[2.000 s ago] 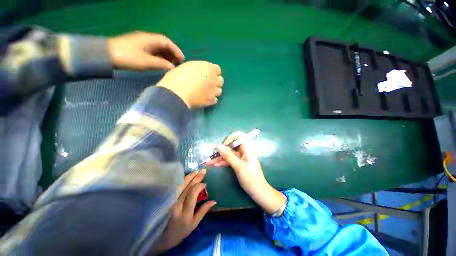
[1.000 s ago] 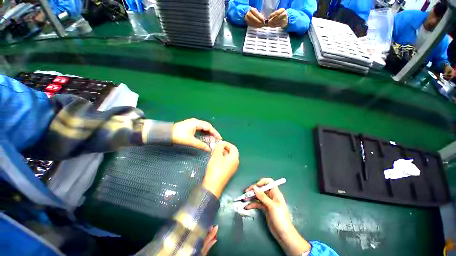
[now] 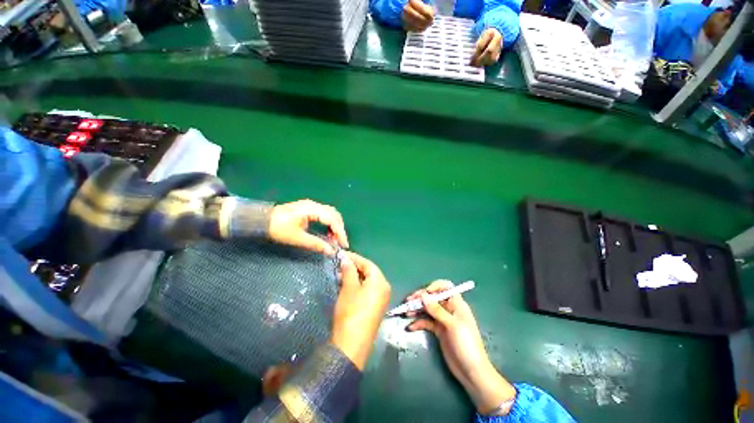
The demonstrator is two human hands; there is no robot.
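My right hand (image 3: 450, 322) is at the lower centre, closed around white pen-like tweezers (image 3: 459, 291). Their dark tip points left, just above the mat. A small patch of skin, likely my left hand (image 3: 273, 377), shows at the lower left; another person's plaid sleeve hides the rest, so its hold cannot be told. That person's two hands (image 3: 360, 310) meet over the right edge of the grey shiny adhesive sheet (image 3: 223, 301). A small bit of red shows between their fingers. No small adhesive piece can be made out at my tweezer tips.
A black compartment tray (image 3: 570, 310) at right holds a thin dark stick (image 3: 603, 252) and crumpled white paper (image 3: 666, 272). A black blister tray (image 3: 124, 136) with red housings lies far left, over white liner (image 3: 194, 157). White trays (image 3: 310, 29) and workers stand across the bench.
Since two seconds ago the view has lifted to show the far bench. The other person's hands have come together beside the sheet, and their sleeve now covers most of my left hand.
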